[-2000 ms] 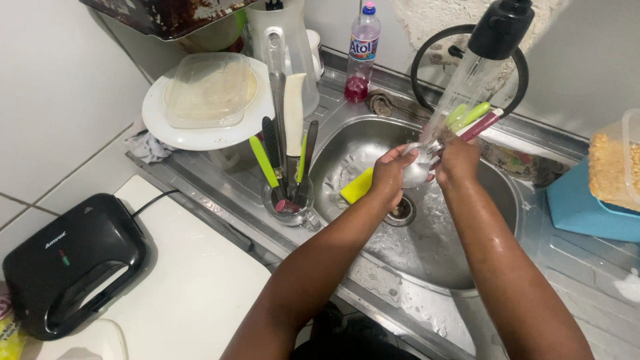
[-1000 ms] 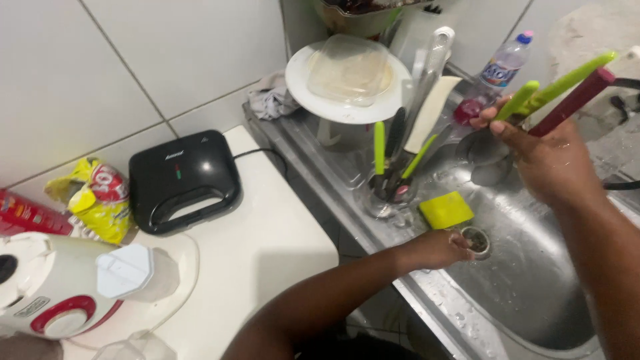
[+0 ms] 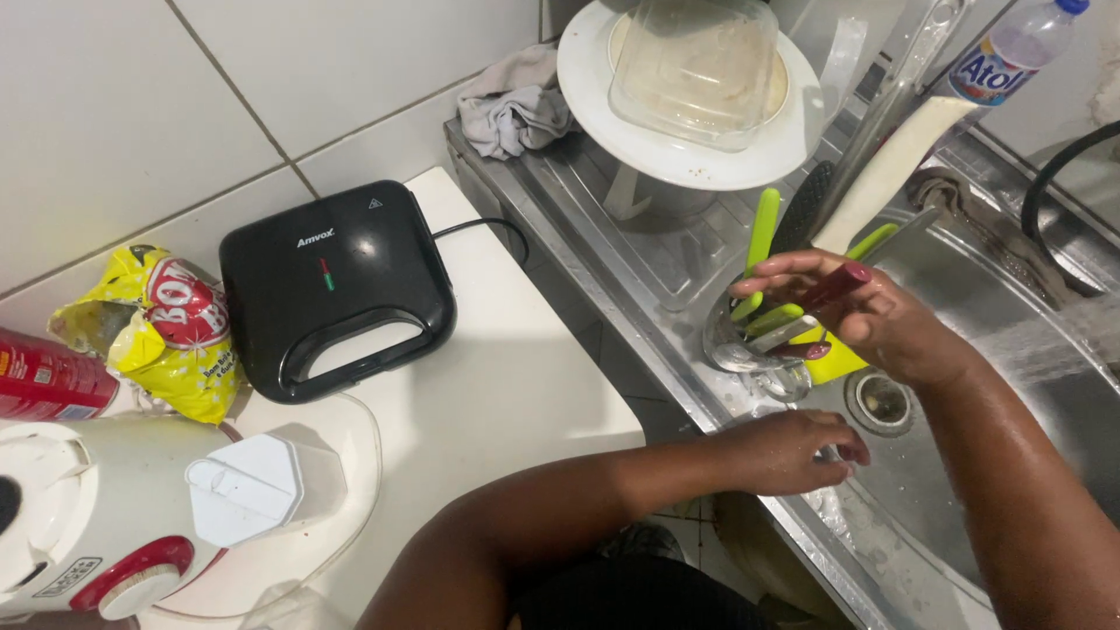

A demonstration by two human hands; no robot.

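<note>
My right hand (image 3: 866, 315) is over the utensil holder (image 3: 731, 337) at the sink's left edge, its fingers around the dark red handle (image 3: 836, 287) of a utensil whose lower end is hidden. Green, white and red handles stand in the holder beneath it, with a large metal utensil (image 3: 892, 105) and a cream-coloured one (image 3: 892, 175) rising behind. My left hand (image 3: 792, 451) hangs, fingers curled apart and holding nothing, above the near rim of the steel sink (image 3: 971, 490). A yellow sponge (image 3: 836, 360) lies beside the drain (image 3: 879, 401), and water sprays at the right.
Behind the holder are a white stand (image 3: 691, 166) bearing a plastic container, a crumpled cloth (image 3: 516, 105) and a bottle (image 3: 1006, 57). On the white counter (image 3: 516, 385) at left sit a black sandwich maker (image 3: 337, 289), a yellow packet (image 3: 175, 332) and a small appliance (image 3: 105, 516).
My right hand has moved left from over the sink to the utensil holder, and the green handles it held a second ago are now in the holder. My left hand has drawn back from the drain.
</note>
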